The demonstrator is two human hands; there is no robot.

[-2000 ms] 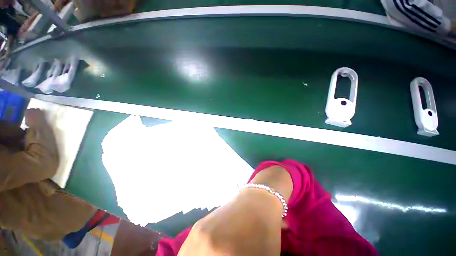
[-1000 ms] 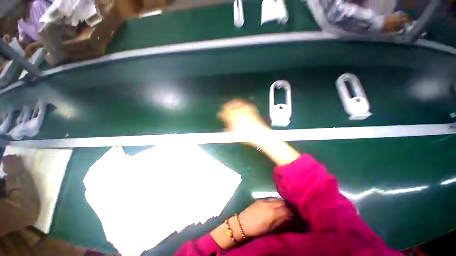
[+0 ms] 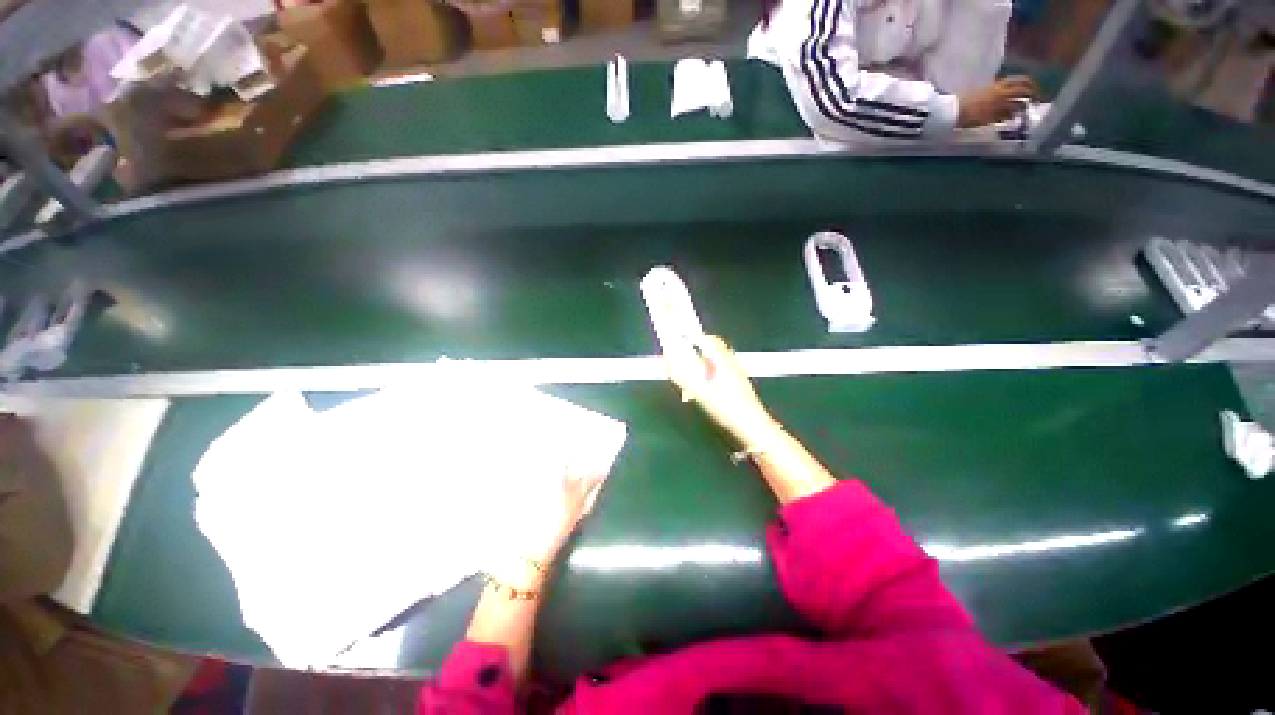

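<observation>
My right hand grips the lower end of a white plastic housing over the side rail, with the housing's rounded top pointing away over the belt. My left hand lies at the right edge of the stack of bags; glare hides its fingertips, so I cannot tell whether they hold a bag. The stack is glaring white with uneven edges on the green bench. Another white housing stands on the belt, right of the held one.
The pale side rail runs between bench and belt. White housings sit at the belt's far left and far right. A crumpled white piece lies on the bench at right. A person in a striped white jacket works across the belt.
My right hand has taken hold of a housing that stood on the belt. My left hand has moved from near my body to the stack's right edge. The view has shifted right.
</observation>
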